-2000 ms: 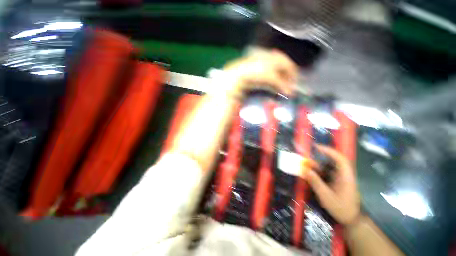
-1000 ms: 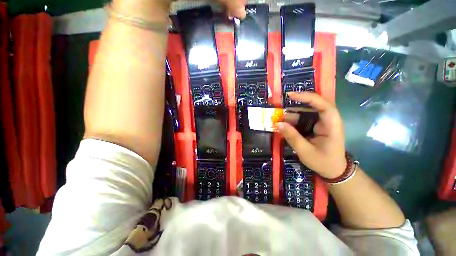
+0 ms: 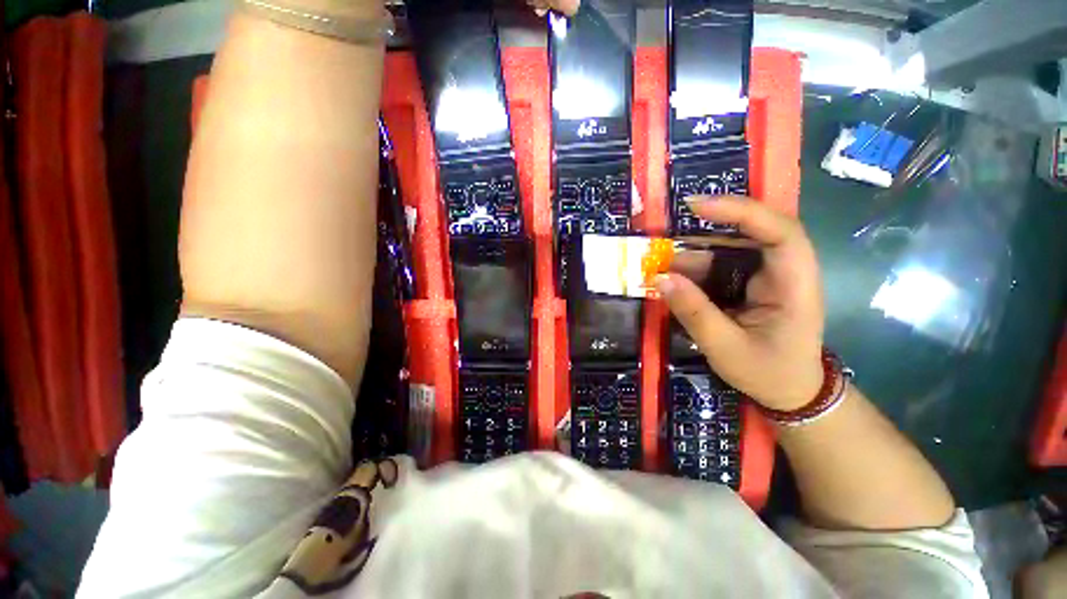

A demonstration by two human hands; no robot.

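Several black clamshell phones lie opened in a red tray (image 3: 773,140), screens above number keys. My left hand (image 3: 555,6) is mostly cut off by the top edge; its fingertips are at the top of the middle upper phone (image 3: 591,88). Whether they pinch anything cannot be seen. My right hand (image 3: 766,298) holds a small white card with an orange end (image 3: 620,266) between thumb and fingers. The card is over the screen of the middle lower phone (image 3: 605,330). My right hand hides part of the right-hand lower phone.
Red stacked trays (image 3: 64,257) stand at the left. On the dark green bench (image 3: 860,246) at the right lie a blue item on a white piece (image 3: 875,152) and shiny clear film (image 3: 924,298). A pale metal post (image 3: 995,41) is at the upper right. My left forearm covers the tray's left side.
Since the blurred earliest frame the view has steadied over the tray. In the last second the tray has shifted slightly up in view, and my left hand has slid further out at the top. The card remains held.
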